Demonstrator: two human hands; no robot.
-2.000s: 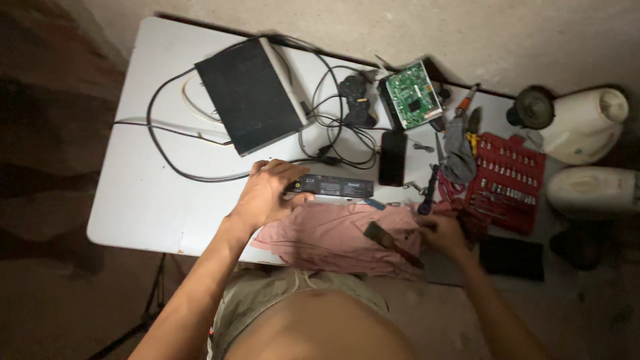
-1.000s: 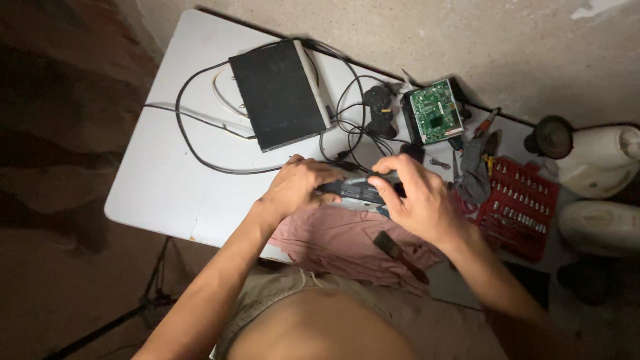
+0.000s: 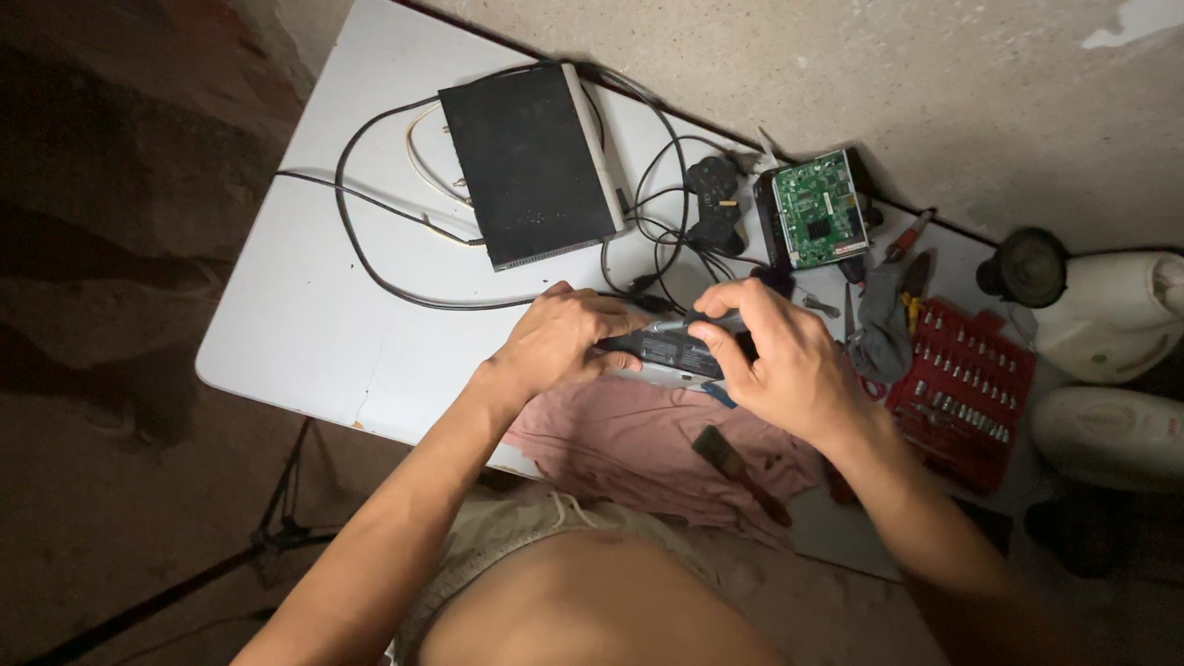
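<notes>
My left hand (image 3: 575, 340) grips the left end of a slim dark electronic device (image 3: 668, 351) with a printed label, near the table's front edge. A thin metal tool, perhaps a screwdriver, lies along the device's upper side (image 3: 668, 326); my right hand (image 3: 772, 356) pinches its right end between thumb and fingers, its tip close to my left fingers. Below the device lies a crumpled pink cloth (image 3: 601, 430), with a paintbrush (image 3: 731, 462) resting on it. A small blue object (image 3: 718, 395) shows beside my right hand.
On the white table (image 3: 305, 314) are a black box-shaped device (image 3: 532, 166), looped black cables (image 3: 344, 213), a game controller (image 3: 715, 203) and a green circuit board (image 3: 821, 211). At right lie a red socket set (image 3: 967, 398), a grey cloth (image 3: 879, 333) and pale plastic containers (image 3: 1110, 314).
Two seconds ago my right hand was over the pink cloth near the brush; it has moved up to the dark device and holds the thin tool there. My left hand has stayed at the device.
</notes>
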